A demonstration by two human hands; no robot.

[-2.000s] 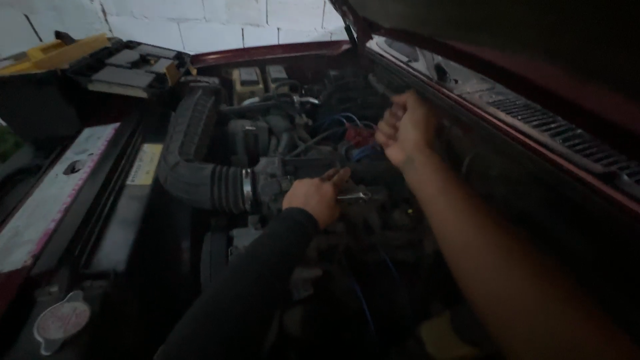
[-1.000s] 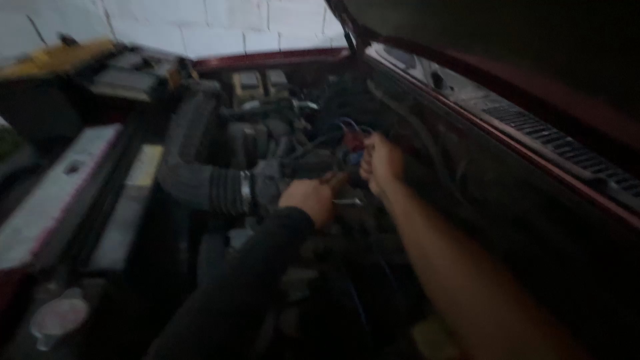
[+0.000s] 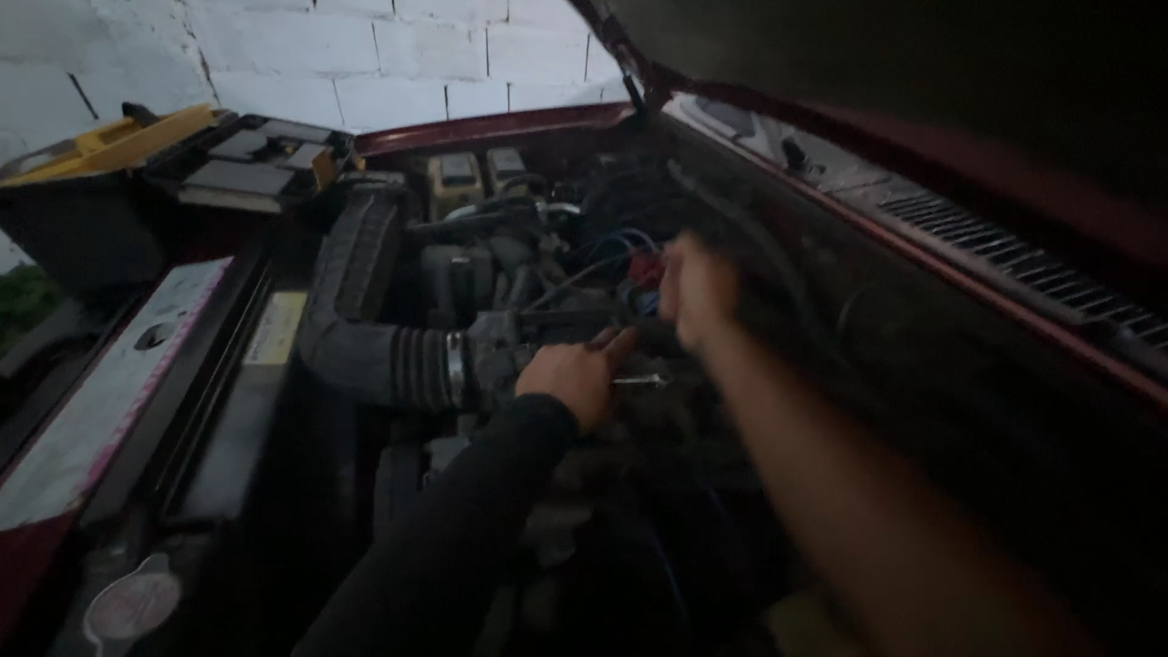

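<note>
My left hand (image 3: 570,379), in a dark sleeve, rests on the engine just right of the black ribbed air intake hose (image 3: 401,365) and its metal hose clamp (image 3: 455,369). A slim shiny metal tool, perhaps a wrench (image 3: 643,380), sticks out to the right beneath its fingers; whether the hand grips it is not plain. My right hand (image 3: 698,287), blurred and with curled fingers, is above and to the right, beside a red part (image 3: 646,268) and blue wires (image 3: 625,235). What it holds, if anything, is hidden.
A black tool box with a yellow edge (image 3: 164,137) sits at the front left of the engine bay. The raised hood (image 3: 912,82) hangs over the right side. A radiator cap (image 3: 135,604) is at lower left, and the slotted cowl grille (image 3: 1022,255) lies along the right.
My right hand has come down and left from its raised place of two seconds ago, nearer the red part. My left hand has stayed at about the same spot on the engine.
</note>
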